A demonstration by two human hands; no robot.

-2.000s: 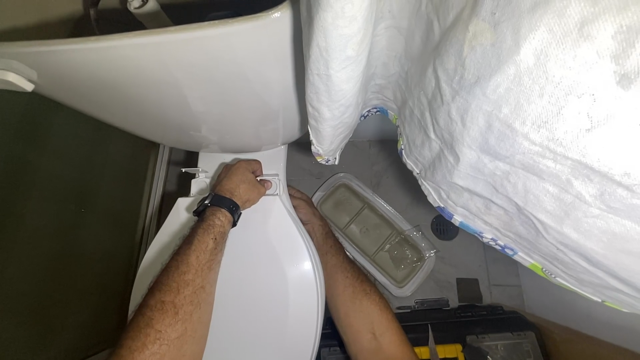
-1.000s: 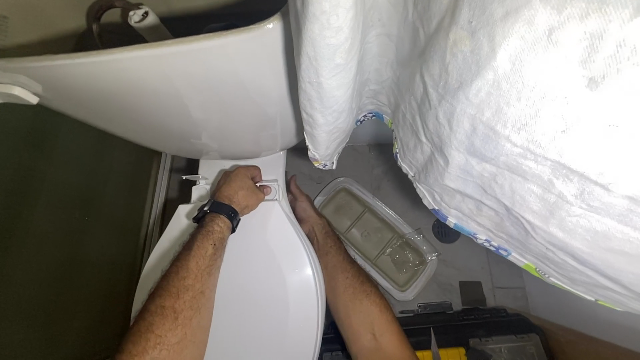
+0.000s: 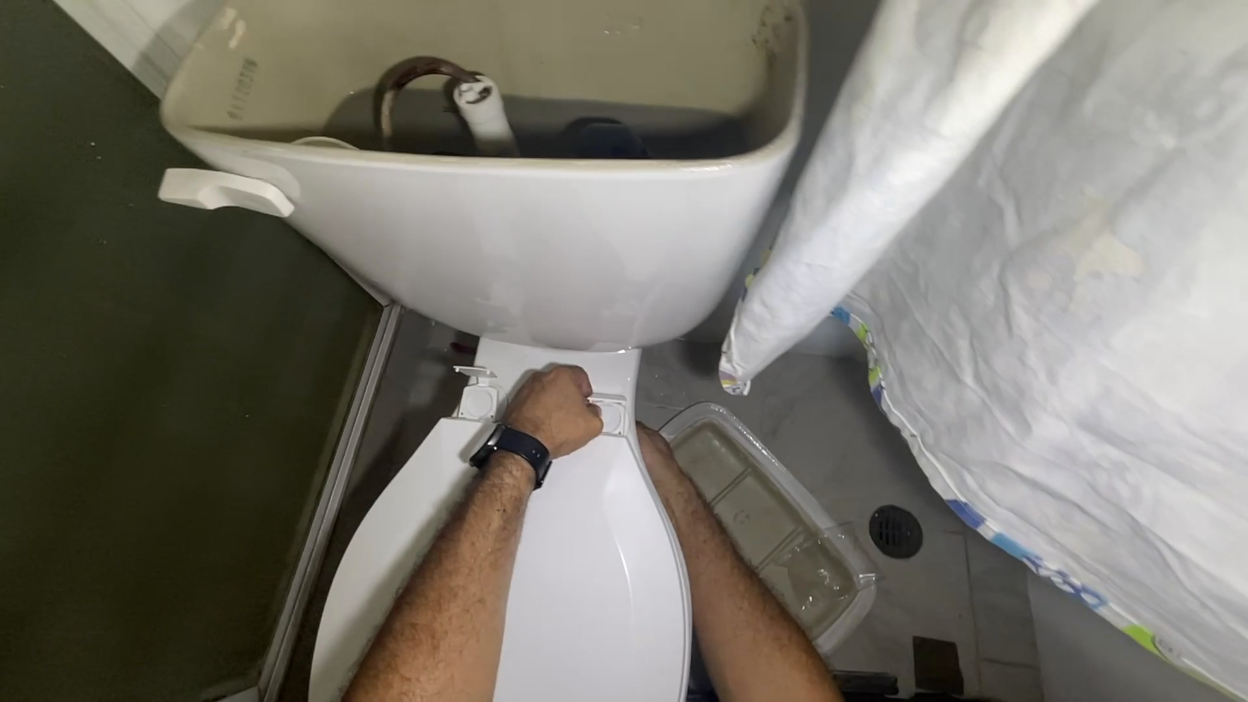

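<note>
My left hand (image 3: 556, 411), with a dark watch on its wrist, rests at the back of the closed white toilet lid (image 3: 595, 575). Its curled fingers touch the right seat hinge cap (image 3: 611, 414); whether they grip it is unclear. The left hinge (image 3: 478, 398) has its small cap flipped up. My right hand (image 3: 655, 450) reaches down along the bowl's right side, its fingers hidden beneath the rim. Above stands the white toilet tank (image 3: 526, 244) without its lid, with a white overflow tube (image 3: 483, 115) and a dark curved hose (image 3: 414, 73) inside.
A clear plastic divided container (image 3: 751, 507) lies on the tiled floor at right, near a round floor drain (image 3: 895, 531). A white shower curtain (image 3: 1072, 390) hangs at right. A dark glass panel (image 3: 156, 390) borders the left. A flush lever (image 3: 224, 190) sticks out from the tank.
My right hand has gone lower beside the bowl, its fingers now out of sight. My left hand stays by the right hinge. The view has shifted, showing more of the tank.
</note>
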